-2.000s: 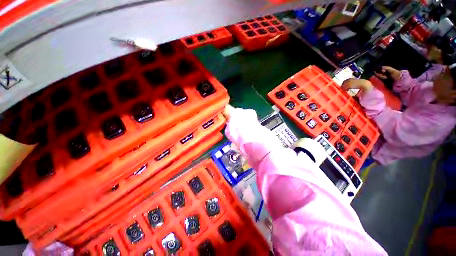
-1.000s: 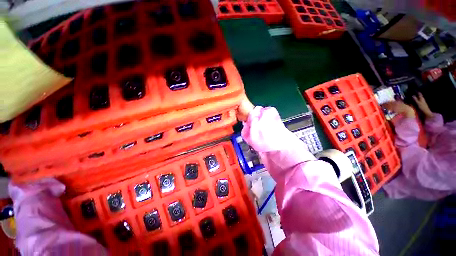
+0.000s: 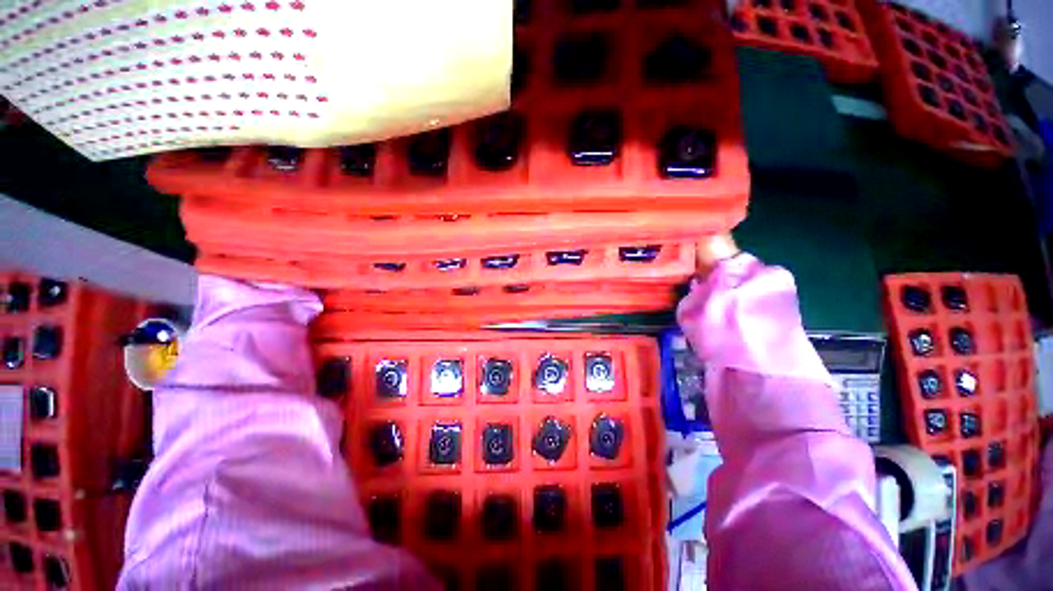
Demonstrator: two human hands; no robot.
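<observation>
A stack of red-orange trays point(image 3: 462, 229) with dark modules in its pockets lies across the upper middle. My right hand point(image 3: 718, 248) is at its right front corner, fingers on the tray edges, mostly covered by the pink sleeve. My left sleeve reaches the stack's left front corner; the left hand itself is hidden. Nearer to me, between my forearms, lies another filled tray point(image 3: 522, 418), with one module per visible pocket. A pale yellow sheet with red dots point(image 3: 346, 69) hangs over the stack's upper left and covers part of it.
A tray stack with a label slip point(image 3: 9, 427) stands left, beside a round cup point(image 3: 150, 353). Right are a blue bin point(image 3: 684, 381), a calculator point(image 3: 857, 398), a white tape dispenser point(image 3: 915, 485) and a partly filled tray point(image 3: 1002, 381). More filled trays point(image 3: 941, 81) lie at the back right.
The view has swung left and levelled, so the stack now lies straight ahead. My left sleeve, the left tray stack and the dotted sheet show more fully. My right hand stays at the stack's corner.
</observation>
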